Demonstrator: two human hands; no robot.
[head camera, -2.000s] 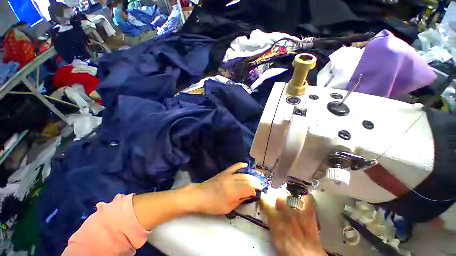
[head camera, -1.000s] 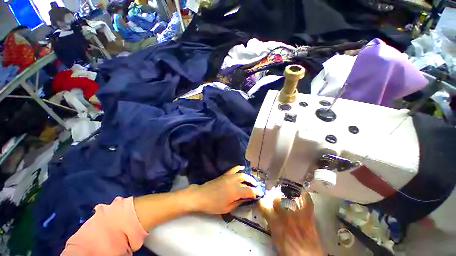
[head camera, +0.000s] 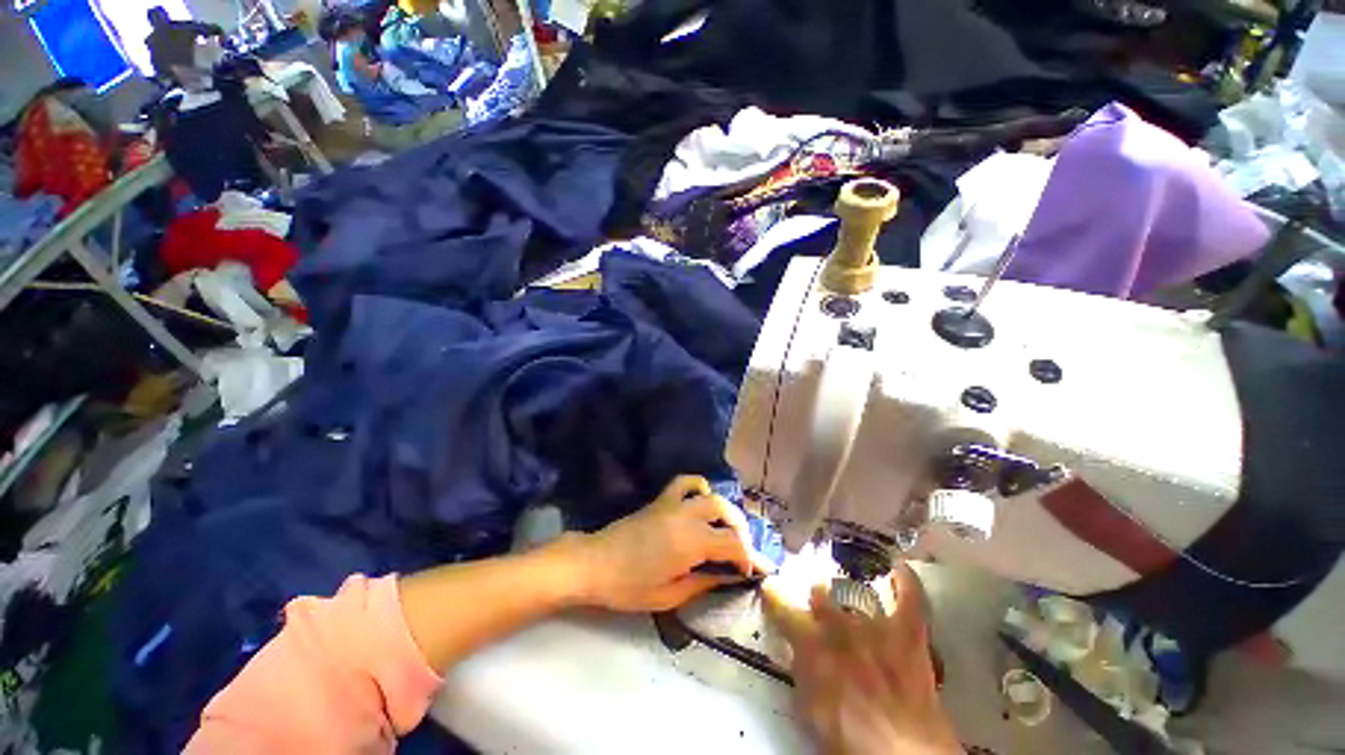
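The navy garment lies heaped left of the white sewing machine head, and one edge runs to the lit needle area. My left hand holds that edge between thumb and fingers just left of the needle. My right hand lies on the machine bed right under the head, with its fingertips at the lit spot. Glare and the head hide the needle, the presser foot and what the right fingertips touch.
A tan-brass post stands on the head. Purple cloth and a white and patterned bundle lie behind. A long dark object lies among small pale items at the right. A person is at the back left.
The machine appears shifted slightly left and down since the oldest frame. My left fingers have changed their bend on the navy edge. My right hand stays by the needle.
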